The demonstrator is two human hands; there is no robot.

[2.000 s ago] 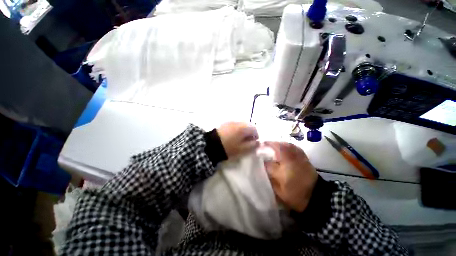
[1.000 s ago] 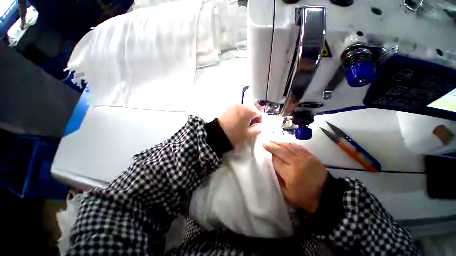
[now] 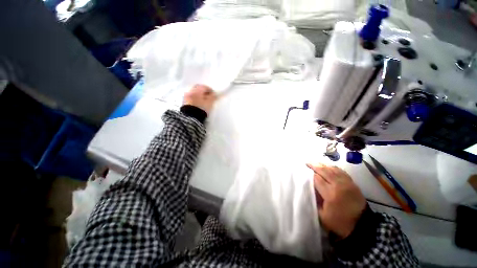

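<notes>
A white fabric piece (image 3: 277,209) runs from the needle area down over the table's front edge to my lap. My right hand (image 3: 340,199) holds its right edge, just in front of the presser foot (image 3: 332,151). My left hand (image 3: 200,99) is at the near edge of the white stack of cut pieces (image 3: 204,52), fingers curled. Glare hides whether it grips a layer. The white sewing machine head (image 3: 345,78) stands right of the stack. Glare also washes out the fabric beside the needle.
Orange and blue thread snips (image 3: 389,183) lie right of the needle. A dark bent rod (image 3: 295,109) is left of it. A dark control panel (image 3: 450,131) and a black object (image 3: 466,227) are at the right. Blue crates (image 3: 65,152) stand at the left. More white fabric lies behind.
My left hand has left the needle area and moved up and left to the stack. My right hand stays at the fabric by the needle. The camera view has shifted, showing more behind the machine.
</notes>
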